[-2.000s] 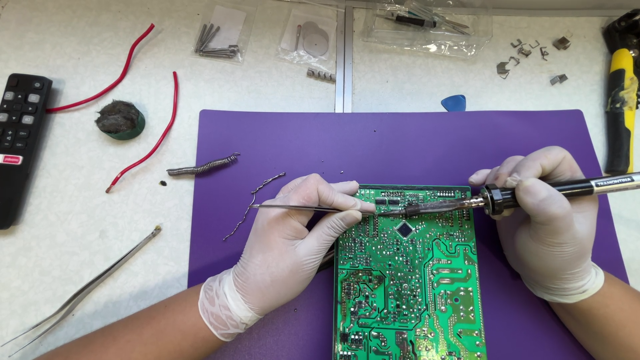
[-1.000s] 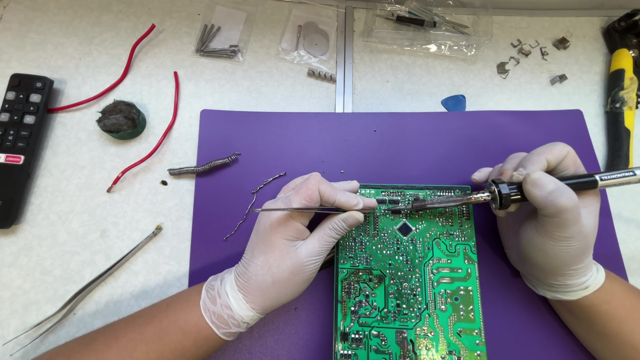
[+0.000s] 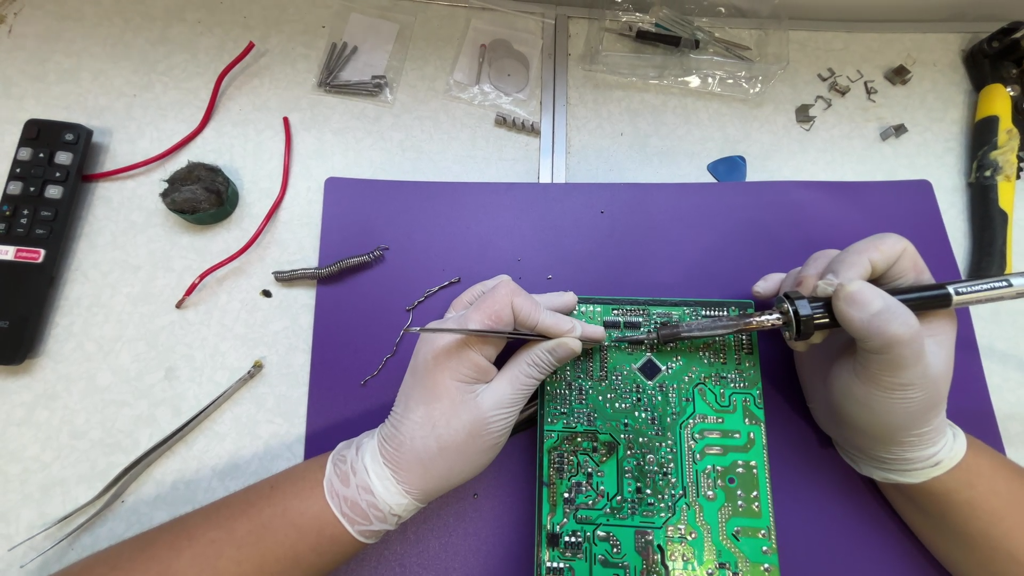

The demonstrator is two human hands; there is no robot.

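Note:
A green printed circuit board [image 3: 656,448] lies on a purple mat [image 3: 448,216]. My left hand [image 3: 472,392], in a white glove, rests over the board's upper left corner and pinches a thin metal tool [image 3: 472,331], perhaps tweezers, which points right at the small chips. In my gloved right hand [image 3: 872,352] is a Tramontina soldering iron [image 3: 824,312]. Its dark tip is at the upper part of the board, close to the end of the thin tool; whether they touch I cannot tell. A square chip [image 3: 650,368] sits just below the iron's tip.
Coiled solder wire [image 3: 332,266] and a twisted wire [image 3: 410,328] lie left of the board. Farther left are tweezers [image 3: 152,456], red wires [image 3: 268,220], a round green container [image 3: 200,196] and a remote control [image 3: 36,232]. Plastic bags [image 3: 364,52], metal clips [image 3: 838,86] and a yellow-handled tool [image 3: 994,176] lie behind.

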